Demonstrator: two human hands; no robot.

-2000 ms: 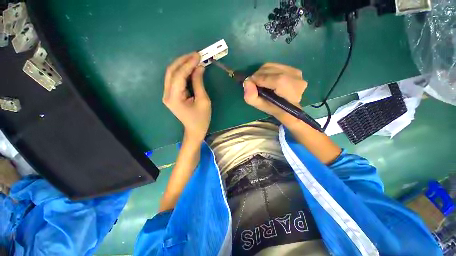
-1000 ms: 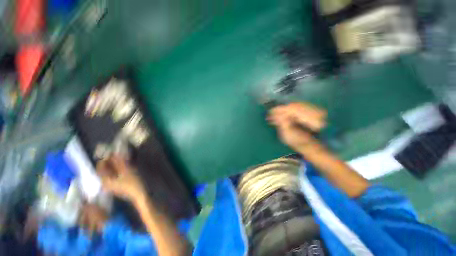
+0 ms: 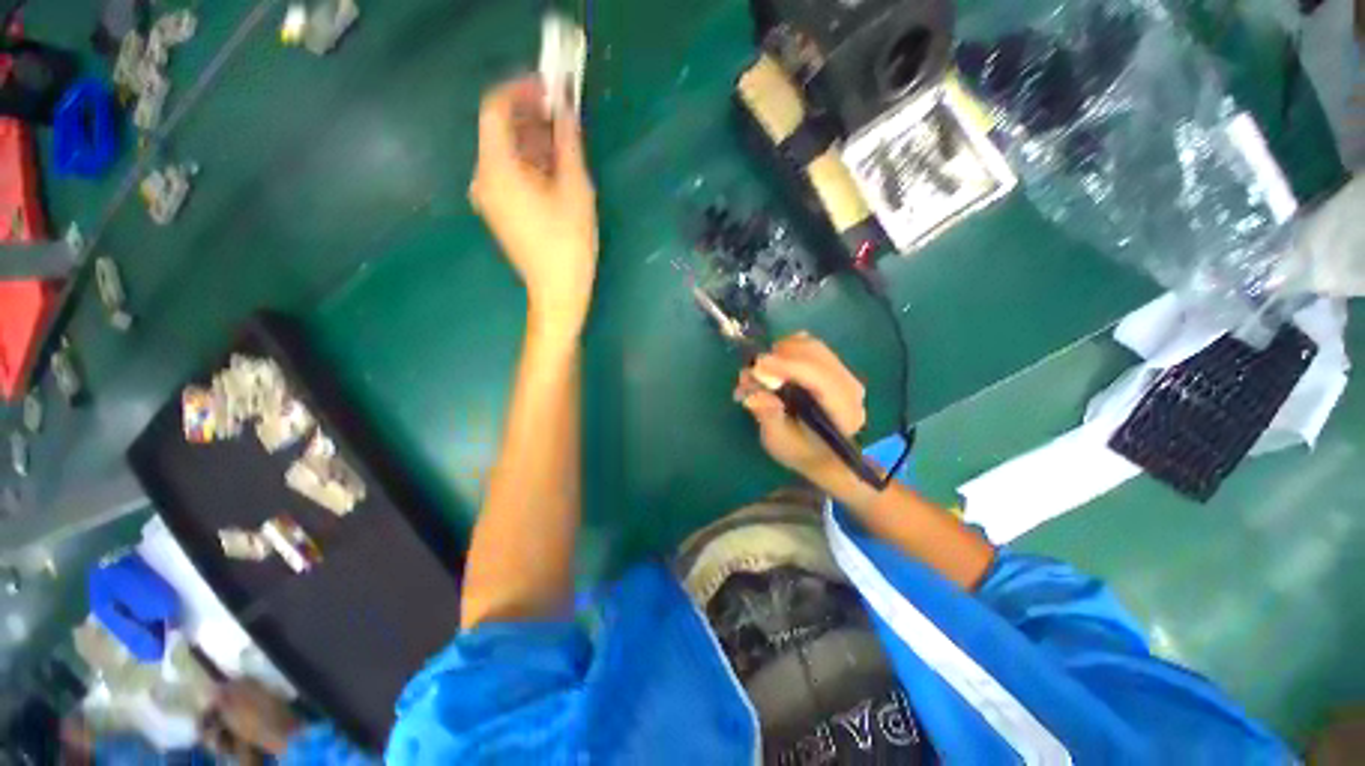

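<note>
My left hand (image 3: 536, 187) is stretched forward at the top centre and pinches a small white module (image 3: 562, 63), slightly blurred. My right hand (image 3: 805, 401) holds the black soldering iron (image 3: 820, 425) like a pen. Its thin metal tip points up and left, just beside a loose heap of small black components (image 3: 753, 252) on the green mat. The tip does not touch the module. Whether it touches the heap I cannot tell.
A black tray (image 3: 322, 621) with several modules lies left. The iron stand (image 3: 861, 57) and a pale scrap box (image 3: 928, 165) are at the top, a clear plastic bag (image 3: 1138, 150) beyond. A gridded black tray (image 3: 1216, 407) lies right. Another person's hand (image 3: 255, 715) shows lower left.
The view has shifted and sharpened. My left hand has moved from over the black tray to the top centre, now with a white module. My right hand still holds the iron.
</note>
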